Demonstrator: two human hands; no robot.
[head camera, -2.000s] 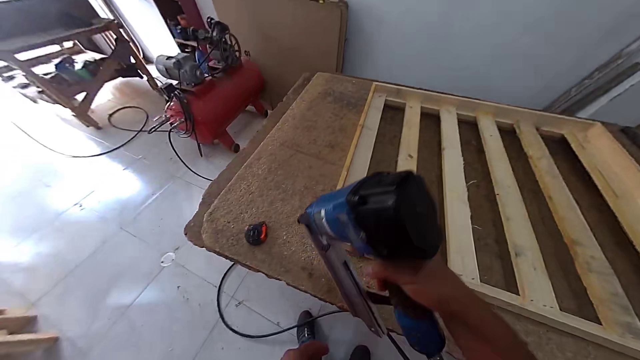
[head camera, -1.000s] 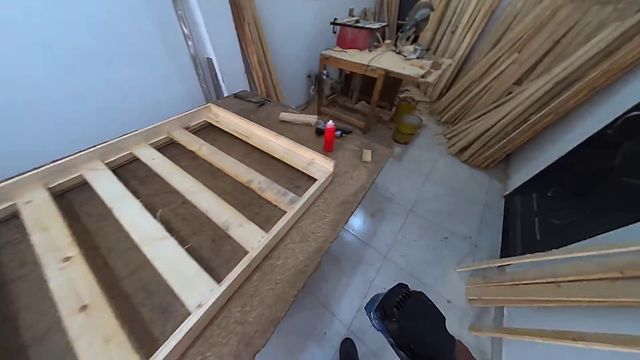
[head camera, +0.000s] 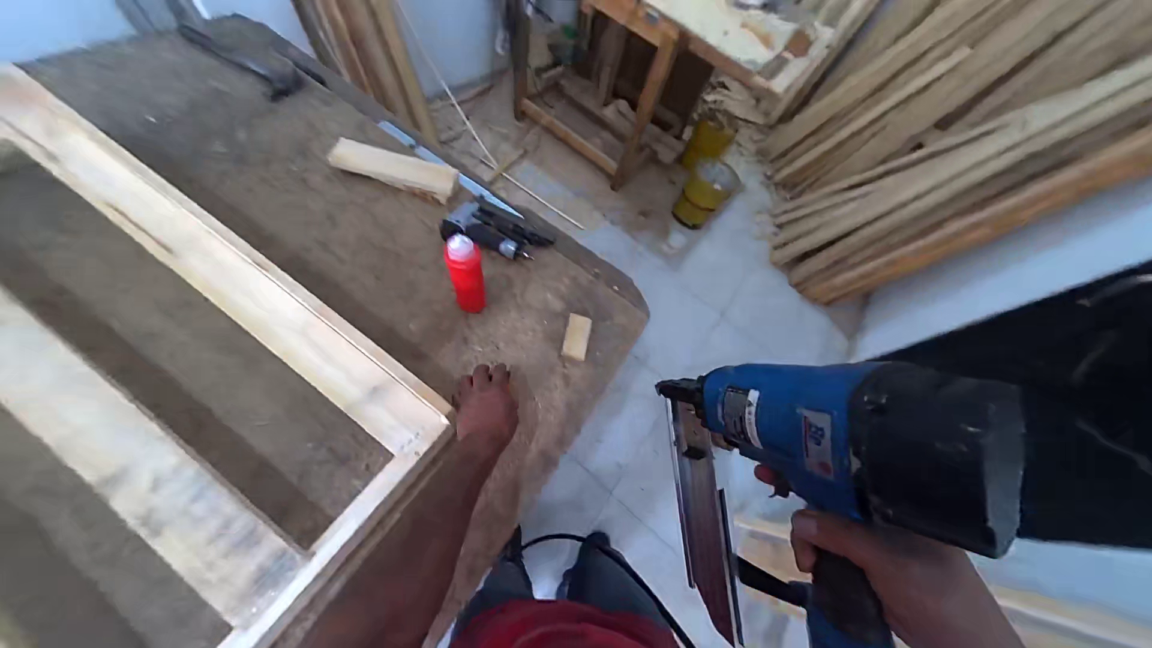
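Note:
My right hand (head camera: 886, 562) is wrapped around the handle of a blue and black pneumatic nail gun (head camera: 801, 432), held over the floor to the right of the table, its nose pointing left. My left hand (head camera: 486, 405) rests at the near corner of a slatted wooden frame (head camera: 261, 279), with its fingers on the brown tabletop (head camera: 540, 396); whether it grips the frame's edge is hard to tell. Beyond that hand a red bottle (head camera: 465, 274) with a pale cap stands upright, and a small wood block (head camera: 577, 337) lies to its right.
A cordless drill (head camera: 490, 234), a wood offcut (head camera: 393, 168) and a dark tool (head camera: 243, 61) lie farther back on the tabletop. Yellow buckets (head camera: 705, 193) stand on the floor beside a wooden workbench (head camera: 648, 81). Long boards (head camera: 954, 144) are stacked at right. An air hose (head camera: 630, 576) passes my legs.
The view has swung from the compressor side to the frame's other end. My left hand has come into view at the frame's corner. The nail gun remains in my right hand.

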